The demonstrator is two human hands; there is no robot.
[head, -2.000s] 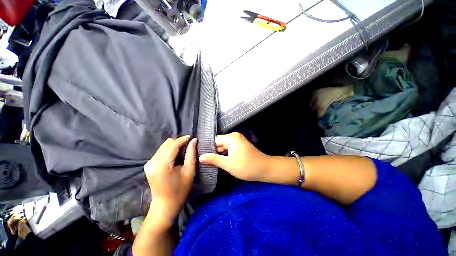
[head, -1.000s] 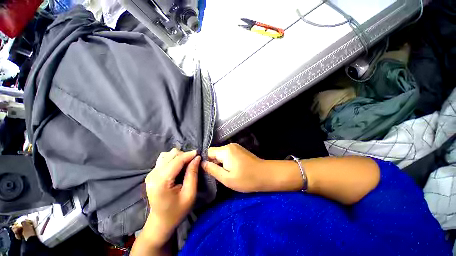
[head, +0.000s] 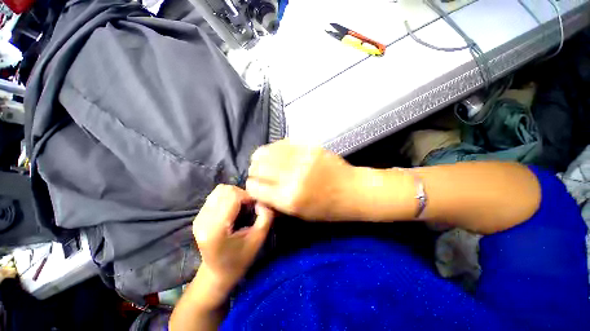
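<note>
The dark grey garment shell (head: 149, 97) is heaped over the left of the table and hangs toward my lap. A strip of grey ribbing (head: 276, 116) shows at its right edge, above my hands. My left hand (head: 229, 226) pinches the garment edge between thumb and fingers. My right hand (head: 294, 178) lies against it, fingers curled down on the same edge and covering the ribbing there. The exact spot under the fingertips is hidden.
Thread snips (head: 357, 40) with an orange-red and yellow handle lie on the white table (head: 323, 77). A grey cord (head: 446, 48) loops at the right. A ruler strip (head: 414, 106) runs along the front edge. Machine parts (head: 242, 19) stand at the top; green fabric (head: 504, 129) lies below right.
My right hand has moved up and left and turned over, its back now facing up, covering the ribbing. My left hand still pinches the edge. The view has shifted slightly.
</note>
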